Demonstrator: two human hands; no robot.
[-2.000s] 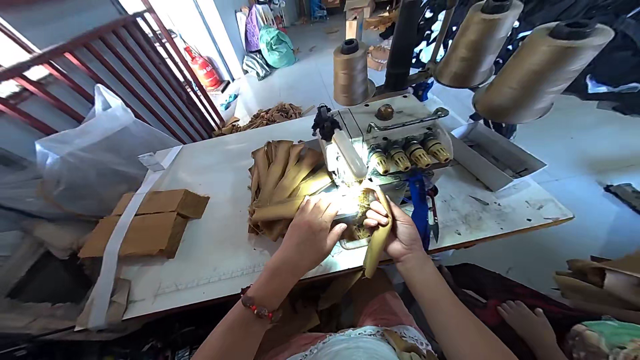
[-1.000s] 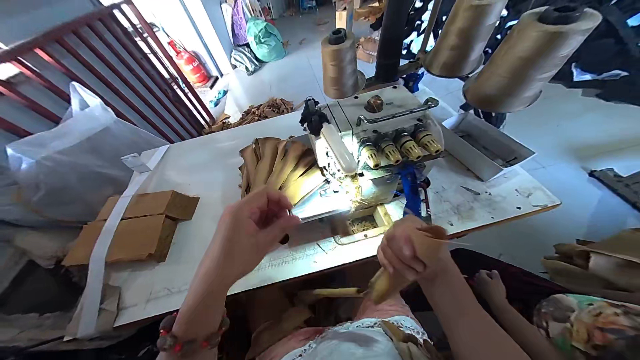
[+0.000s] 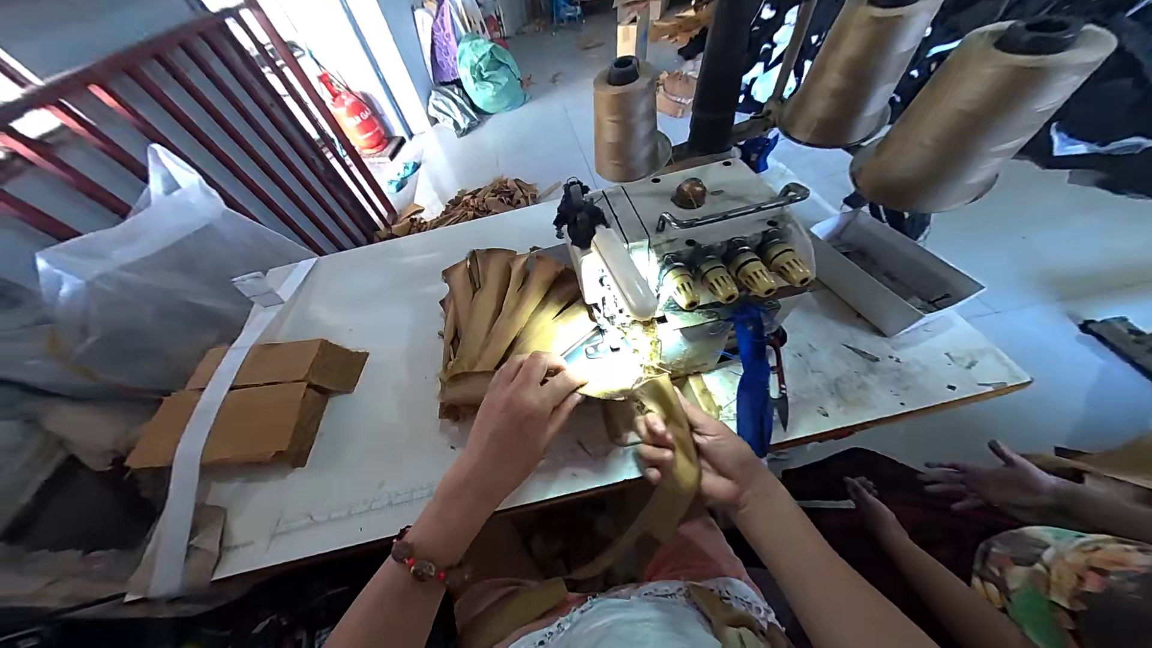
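An overlock sewing machine (image 3: 693, 243) with a lit needle area stands on the white table. My right hand (image 3: 697, 450) grips a long olive-brown fabric strip (image 3: 677, 477), which runs from the needle area down toward my lap. My left hand (image 3: 531, 400) is at the left of the presser area, fingertips pinched at the edge of a brightly lit fabric piece (image 3: 605, 376). Behind that hand lies a fanned stack of brown fabric pieces (image 3: 504, 310). Large cones of tan thread (image 3: 624, 121) stand above the machine.
Brown cardboard pieces (image 3: 243, 405) and a white strap (image 3: 202, 432) lie at the table's left. An open white box (image 3: 891, 270) sits right of the machine. Small scissors (image 3: 778, 387) hang beside a blue cloth (image 3: 752, 378). Another person's hands (image 3: 999, 481) are at the right.
My left hand has moved from above the table's front to the fabric by the needle. My right hand has brought a strip up from near my lap to the machine. The other person's hands show more.
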